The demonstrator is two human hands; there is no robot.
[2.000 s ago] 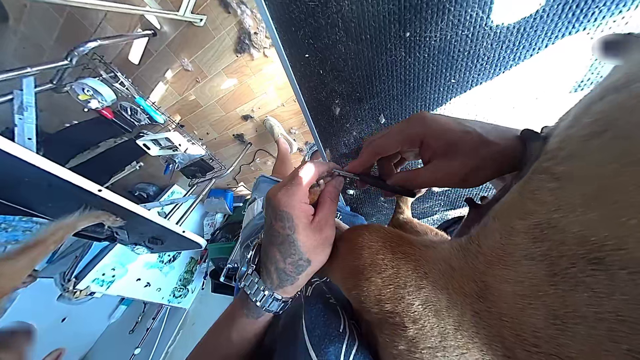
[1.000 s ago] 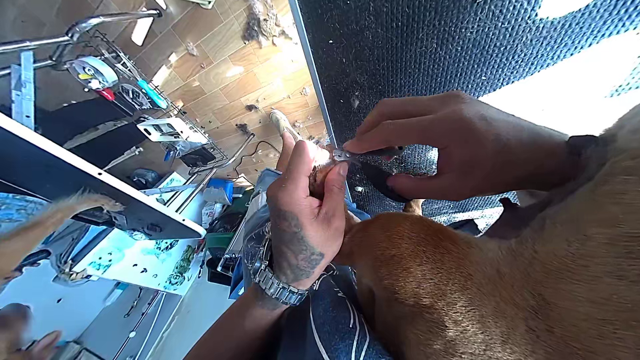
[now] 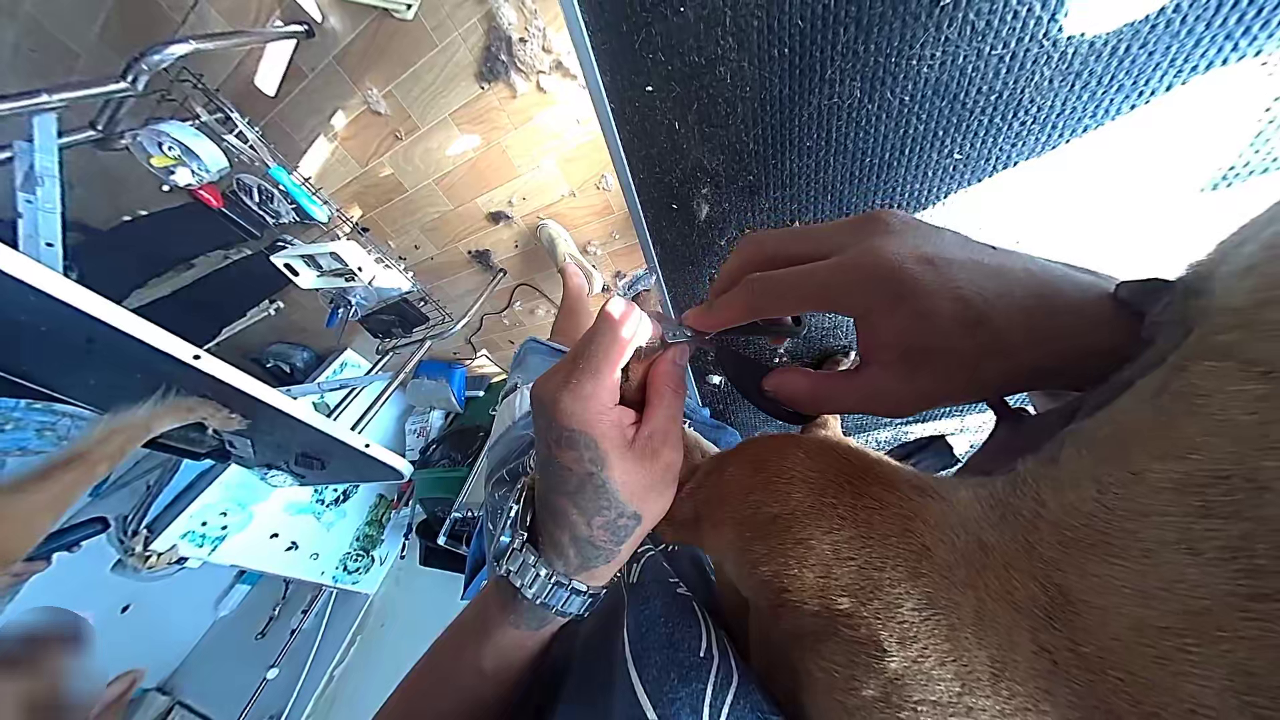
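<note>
My left hand [image 3: 608,430], with a metal watch [image 3: 548,582] at its wrist, is closed around the paw [image 3: 640,372] of a brown short-haired dog [image 3: 850,540]. In my right hand [image 3: 870,310] is a pair of dark-handled nail clippers [image 3: 752,375], its metal head against the paw between my left thumb and forefinger. The handles are spread apart, one under my fingers and the other by my thumb. The claw itself cannot be made out. The dog's body fills the lower right, and another of its paws [image 3: 825,425] rests below my right hand.
A black textured mat [image 3: 800,120] covers the table, whose metal edge [image 3: 625,170] runs beside my hands. Hair clumps [image 3: 520,50] lie on the tiled floor [image 3: 430,140]. At left are a wire basket [image 3: 400,265] with tools and another table [image 3: 200,370] with a second animal's leg [image 3: 120,450].
The clipper handles have spread wider, and the fingers and thumb of my right hand have moved apart with them. My left hand keeps its hold on the paw.
</note>
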